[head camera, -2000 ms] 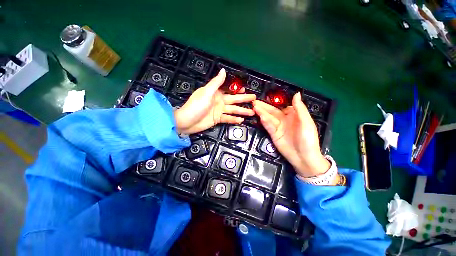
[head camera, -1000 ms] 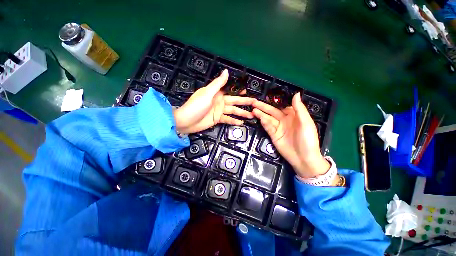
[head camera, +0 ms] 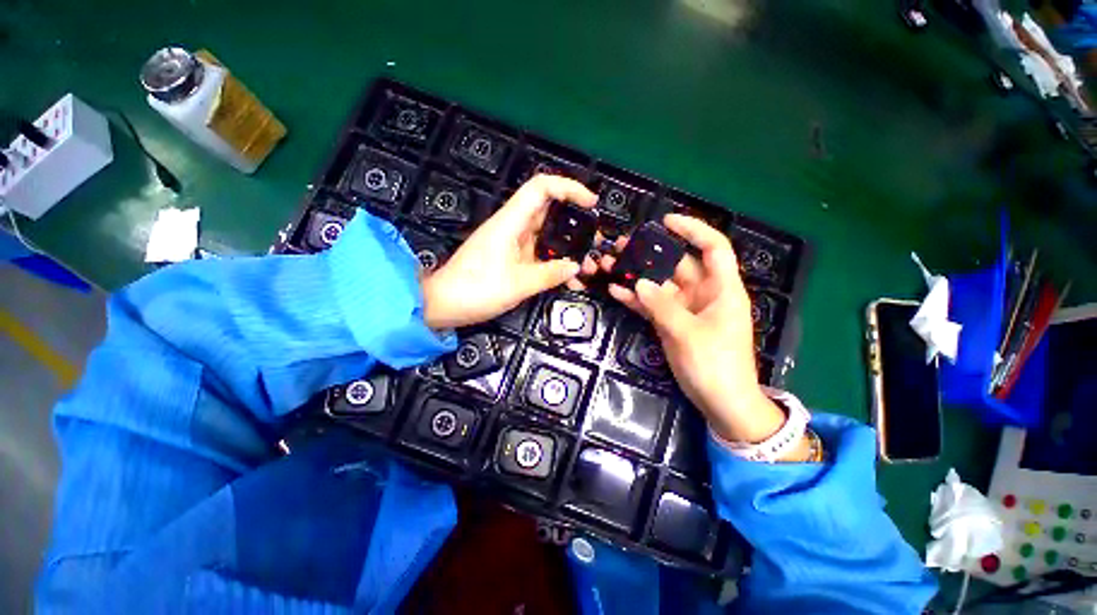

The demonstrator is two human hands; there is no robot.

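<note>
My left hand [head camera: 505, 258] holds a black square smartwatch [head camera: 568, 231] between thumb and fingers. My right hand [head camera: 704, 312] holds a second smartwatch [head camera: 651, 255] the same way, close beside the first. Both watches show small white and red marks on dark faces; the marks are too small to read. They are held above the upper middle of a black blister tray [head camera: 628, 415]. Many tray pockets hold watches lying back up with round sensor rings, such as one watch [head camera: 555, 388] in the middle. Some lower right pockets are empty. My hands hide part of the tray.
At upper left are a solvent bottle [head camera: 217, 111], a white power strip [head camera: 58, 156] and a wipe [head camera: 173, 234]. At right are a phone [head camera: 905, 384], a blue tool holder [head camera: 977, 348], a crumpled tissue [head camera: 962, 523] and a pale button panel [head camera: 1047, 511].
Both hands were open with palms up behind two watches glowing red on the tray's upper part. Now the fingers are closed around one watch each, and the faces show small marks.
</note>
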